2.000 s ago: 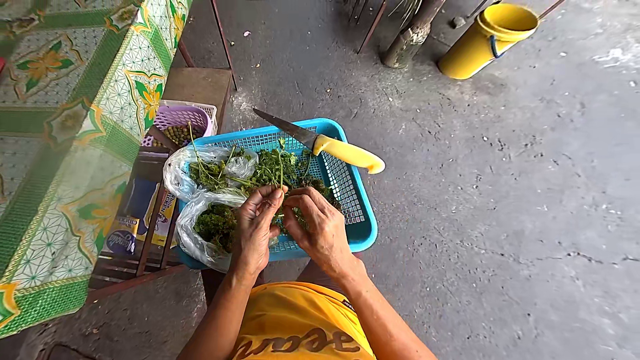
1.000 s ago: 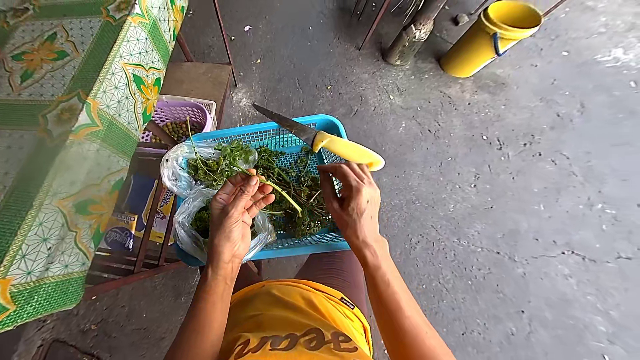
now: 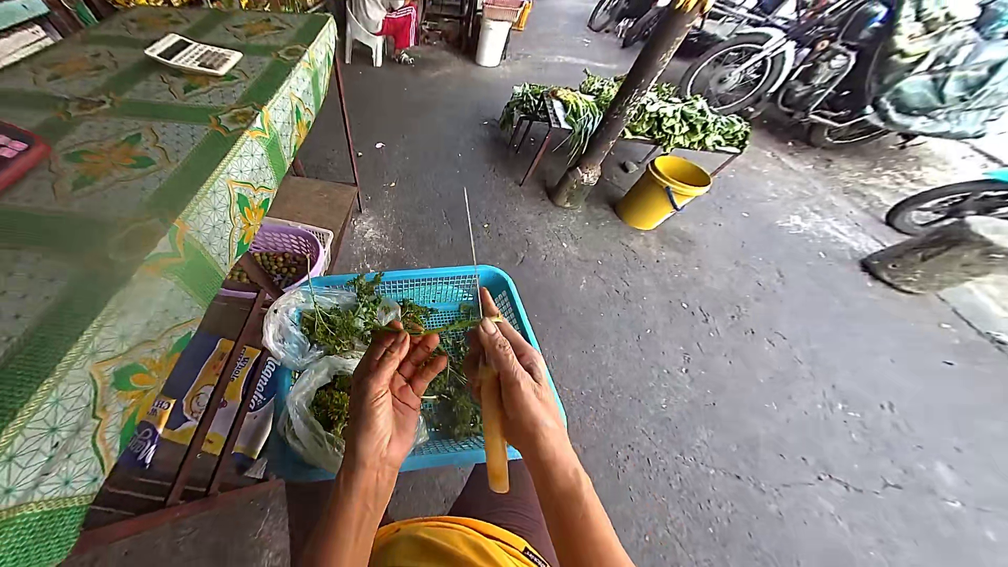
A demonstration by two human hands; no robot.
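My right hand (image 3: 508, 370) grips a knife by its yellow handle (image 3: 494, 433), the thin blade (image 3: 471, 228) pointing up and away from me. Between the thumb of that hand and the blade lies the end of a green stem (image 3: 453, 324). The stem's other part is pinched in the fingertips of my left hand (image 3: 398, 370). Below both hands a blue plastic basket (image 3: 543, 370) rests by my lap, with leafy herb sprigs (image 3: 457, 409) in it. Two clear plastic bags of greens, an upper one (image 3: 285, 327) and a lower one (image 3: 303, 421), stand at its left side.
A table with a patterned cloth (image 3: 228, 173) is on the left, a calculator (image 3: 194, 55) on it. Beneath are a purple basket of small round fruits (image 3: 315, 244) and a slatted rack (image 3: 189, 472). Ahead stand a wooden post (image 3: 622, 118), a yellow bucket (image 3: 665, 193) and motorcycles (image 3: 827, 71).
The knife, which lay across the basket's far edge in both earlier frames, is now upright in my right hand. The view has tilted up.
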